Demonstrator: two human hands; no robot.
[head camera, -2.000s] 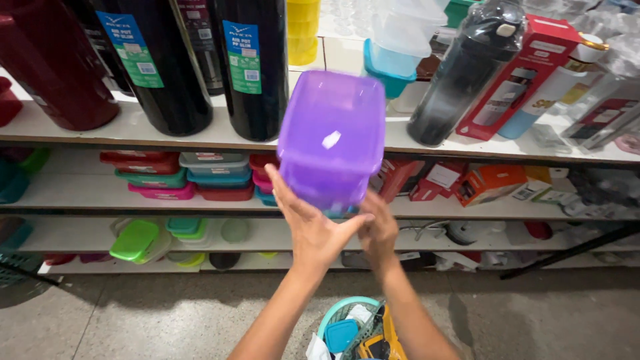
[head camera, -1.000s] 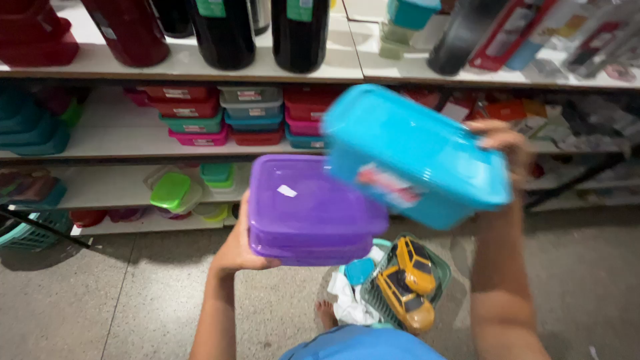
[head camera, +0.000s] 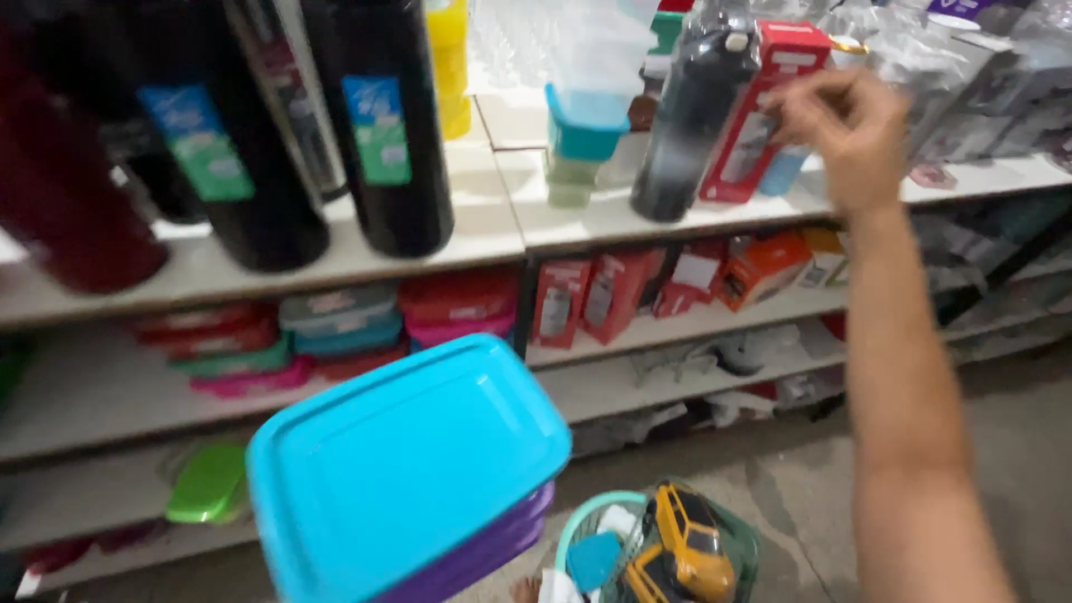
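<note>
A blue plastic container with its lid (head camera: 410, 469) is stacked on purple plastic containers (head camera: 477, 557) at the lower centre. My left hand is out of sight, hidden or below the frame. My right hand (head camera: 846, 138) is raised at the upper right, fingers curled, with nothing visible in it. It appears in front of a red box (head camera: 766, 113) and a dark bottle (head camera: 695, 109) on the top shelf. Whether it touches the box, I cannot tell.
Large black flasks (head camera: 389, 126) line the top shelf (head camera: 469, 243) at left. Stacked lidded containers (head camera: 339, 322) and red boxes (head camera: 561, 301) fill the shelf below. On the floor, a basket (head camera: 578, 511) holds yellow toy cars (head camera: 695, 544).
The blue container has gone from my right hand onto the purple ones. My right hand has let go and moved up to the right. The view has tilted up.
</note>
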